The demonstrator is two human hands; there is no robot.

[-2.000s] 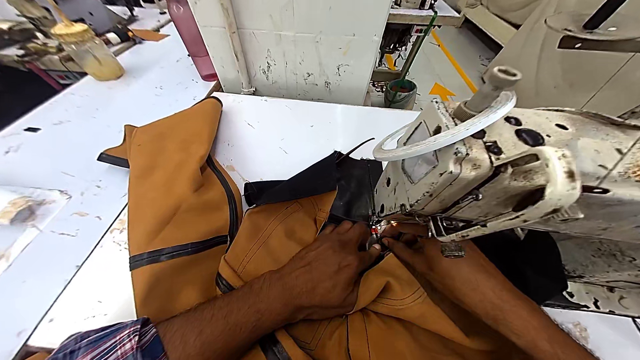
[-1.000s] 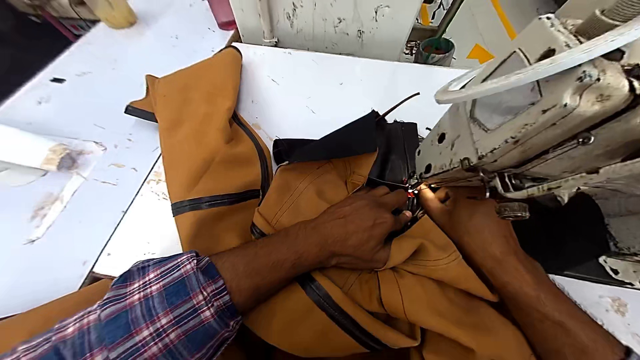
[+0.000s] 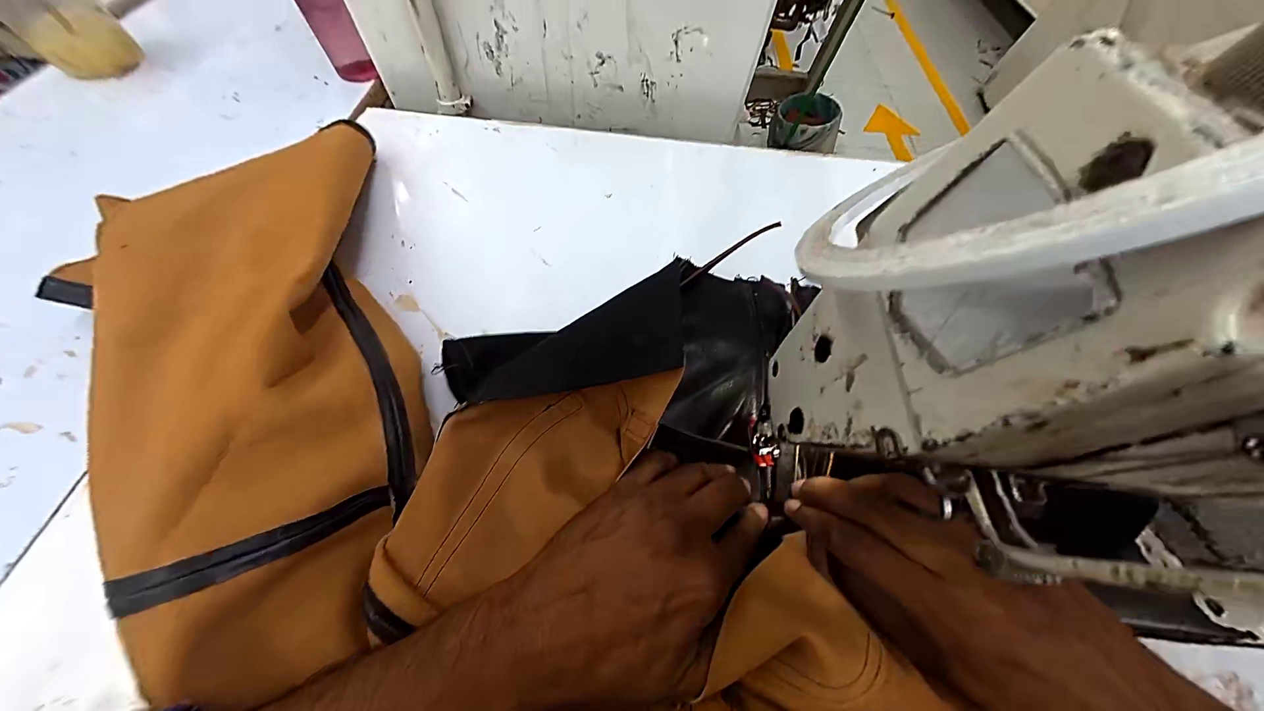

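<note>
An industrial sewing machine (image 3: 1066,296), off-white and worn, fills the right side. Its needle and presser foot (image 3: 766,449) come down on a black strip of the garment. Left of the foot, my left hand (image 3: 642,563) presses on the tan fabric and black strip, fingertips close to the foot. My right hand (image 3: 918,563) lies just right of the foot, its thumb and fingertips at the black material's edge. The tan garment (image 3: 227,395) with black trim spreads to the left. A black panel (image 3: 592,346) lies folded beyond my left hand. Whether my fingers pinch the cloth is partly hidden.
A white table (image 3: 553,197) carries the work. A pink bottle (image 3: 336,39) and a jar of yellowish contents (image 3: 84,39) stand at the far left. Behind the table are a white panel (image 3: 612,59) and a small bin (image 3: 805,123). A white ring (image 3: 987,257) juts from the machine.
The view has moved closer to the machine. Both hands have stayed beside the presser foot on the garment. The glow seen near the needle one second ago is no longer visible.
</note>
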